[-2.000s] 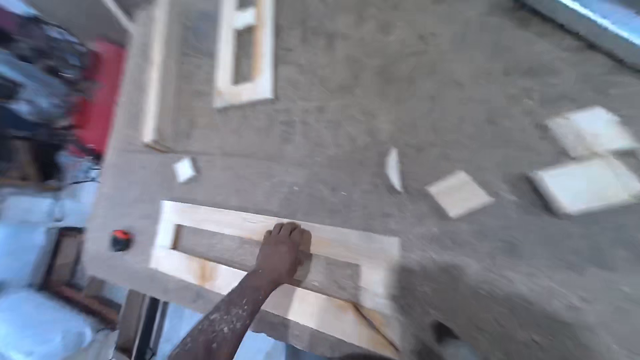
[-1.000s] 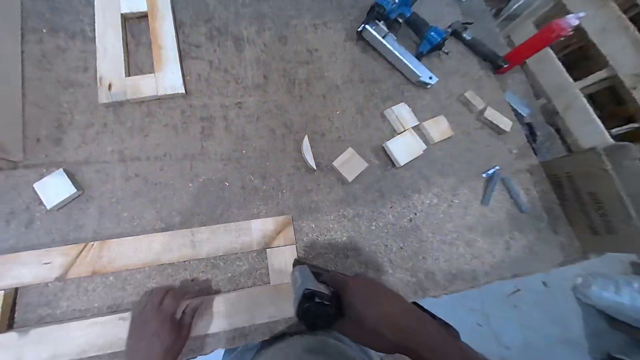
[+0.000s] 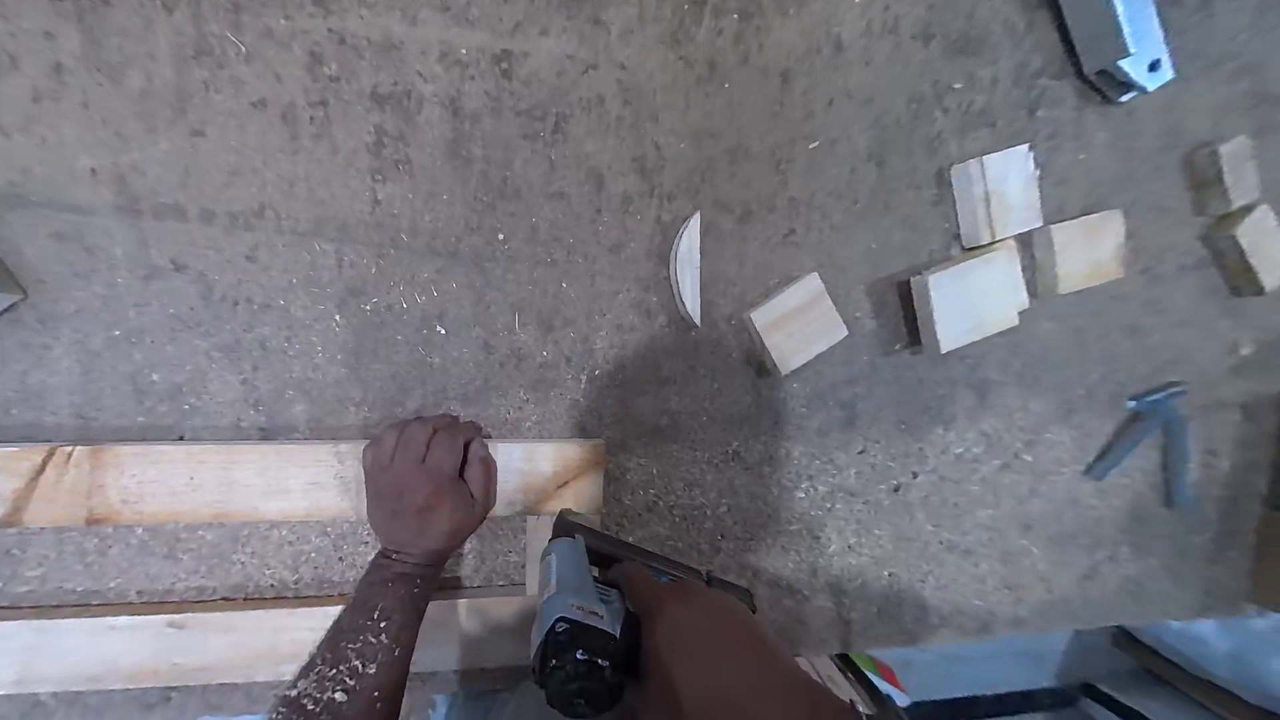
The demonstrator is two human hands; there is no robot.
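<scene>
My left hand (image 3: 428, 485) is closed around the far rail of a wooden frame (image 3: 220, 482), near its right end. Sawdust clings to that forearm. In my right hand (image 3: 690, 640) is a pneumatic nailer (image 3: 585, 630), grey with a black cap. Its nose meets the frame's short end piece (image 3: 540, 555), close to the joint with the far rail. The near rail (image 3: 170, 648) runs parallel below, partly hidden by my left forearm and the nailer.
On the workbench (image 3: 450, 250) lie a curved offcut (image 3: 687, 268), a square wood block (image 3: 798, 323), more blocks (image 3: 970, 298) and staple or nail strips (image 3: 1150, 440). A metal tool part (image 3: 1120, 50) is at the top right. The bench edge runs along the lower right.
My left hand has moved from the near rail to the far rail. The nailer in my right hand, absent from the oldest frame, now sits at the frame's end piece. The view has shifted.
</scene>
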